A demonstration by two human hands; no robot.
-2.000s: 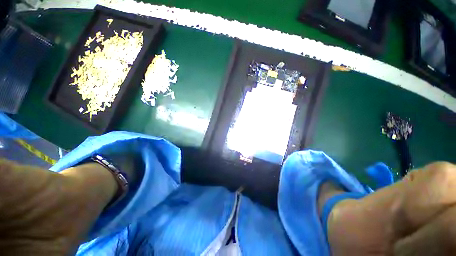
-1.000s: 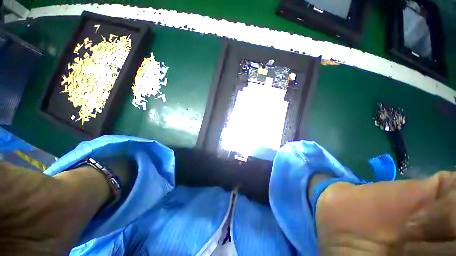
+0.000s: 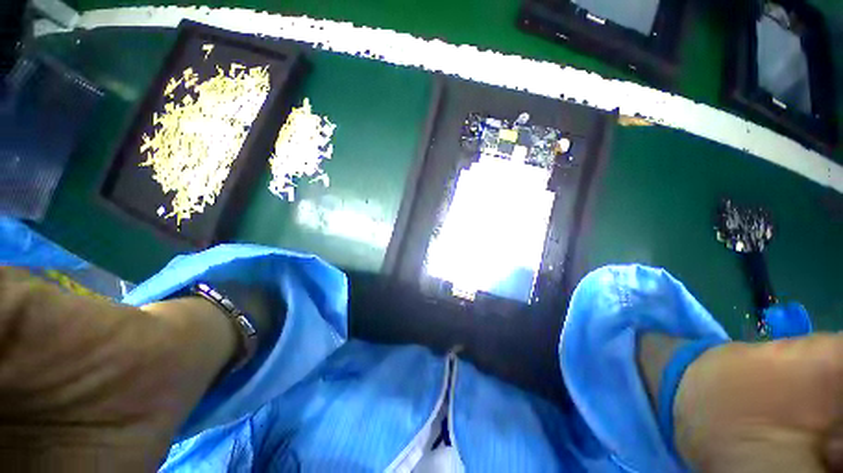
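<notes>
An open tablet unit (image 3: pixel 494 226) with a glaring white middle lies in a black raised-rim tray (image 3: pixel 416 185) in front of me. Its mainboard (image 3: pixel 519 145), with a yellow patch, runs across the far end. My left hand (image 3: pixel 83 369) is at the lower left edge, with a bracelet at the wrist; its fingers are out of the picture. My right hand (image 3: pixel 767 402) is at the lower right edge, with a blue band at the wrist; its fingers are cut off or unclear. Neither hand touches the tablet.
A black parts tray (image 3: pixel 268 120) at left holds cream slivers (image 3: pixel 205 139). Loose white strips (image 3: pixel 301 151) lie beside it. A dark glittering module pile (image 3: pixel 744 226) with a black tail lies at right. Beyond the white rail (image 3: pixel 388 42) stand two trayed tablets (image 3: pixel 784 60).
My right hand has shifted slightly right and towards the picture's edge. The whole view has swung a little. The tablet and the piles look unchanged.
</notes>
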